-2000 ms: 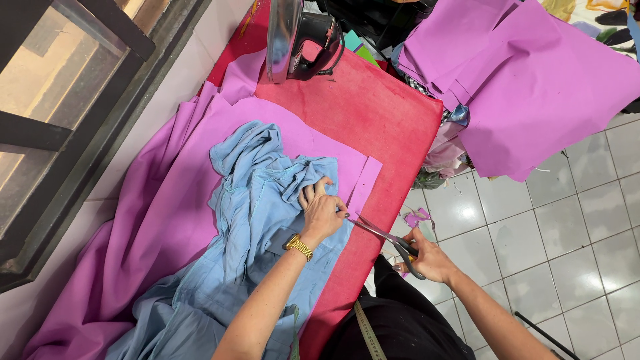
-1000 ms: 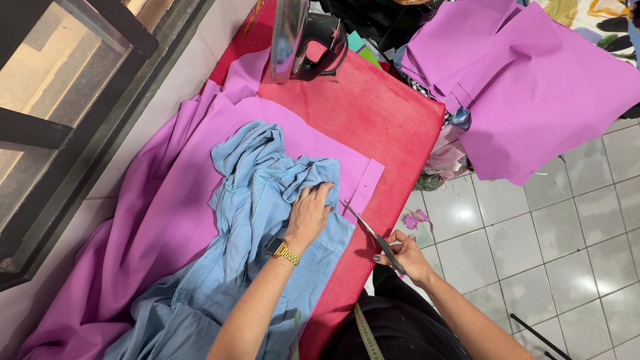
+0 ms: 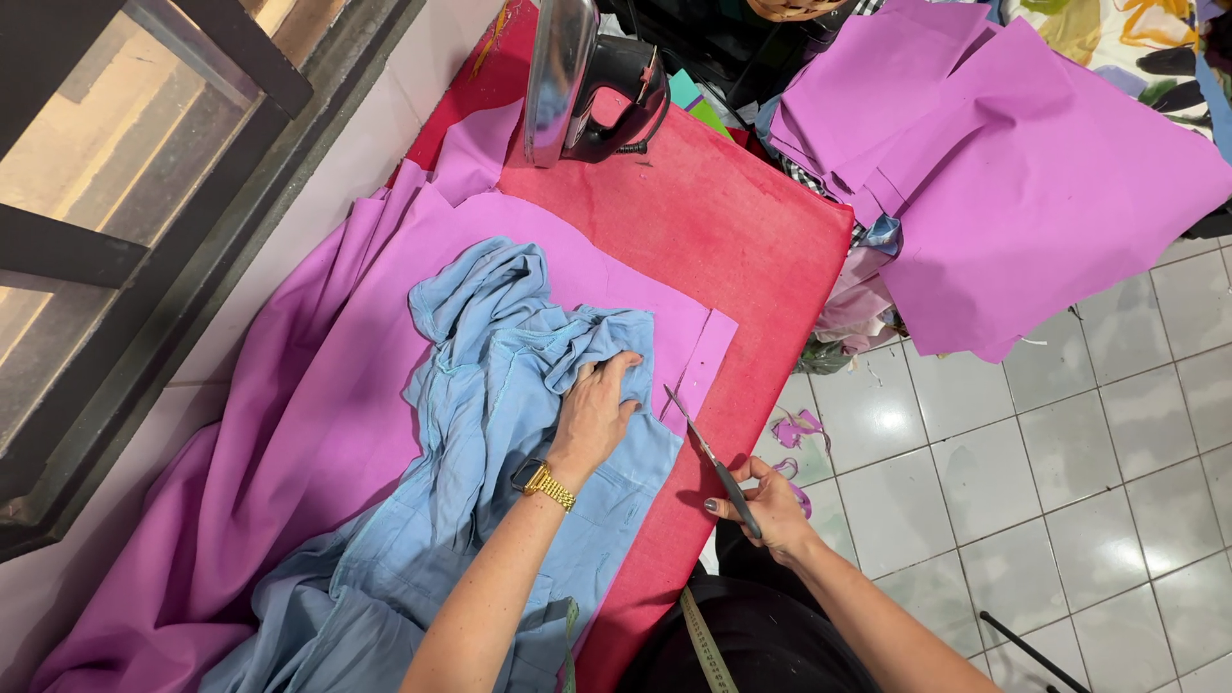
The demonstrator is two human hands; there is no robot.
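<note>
My left hand (image 3: 594, 416) presses on a crumpled light blue garment (image 3: 481, 385) with its fingers bent; whether it pinches the cloth I cannot tell. Under the garment lies a large purple fabric (image 3: 327, 375), spread over the table's red cover (image 3: 731, 231). In my right hand (image 3: 767, 502) are scissors (image 3: 729, 481) with dark handles, their blades pointing up-left to the purple fabric's edge, beside a dark line near its corner. Whether the blades touch the cloth is unclear. A tape measure (image 3: 705, 640) hangs over my dark clothing.
An iron (image 3: 587, 96) stands upright at the table's far end. More purple fabric pieces (image 3: 1039, 192) lie on a pile at upper right. Purple scraps (image 3: 797, 429) are on the tiled floor (image 3: 962, 481). A dark-framed window (image 3: 144, 260) borders the left side.
The scissors have turned in my right hand: their handles were spread around the fingers two seconds ago and now look nearly closed. My left hand has shifted slightly on the blue garment, away from the blades.
</note>
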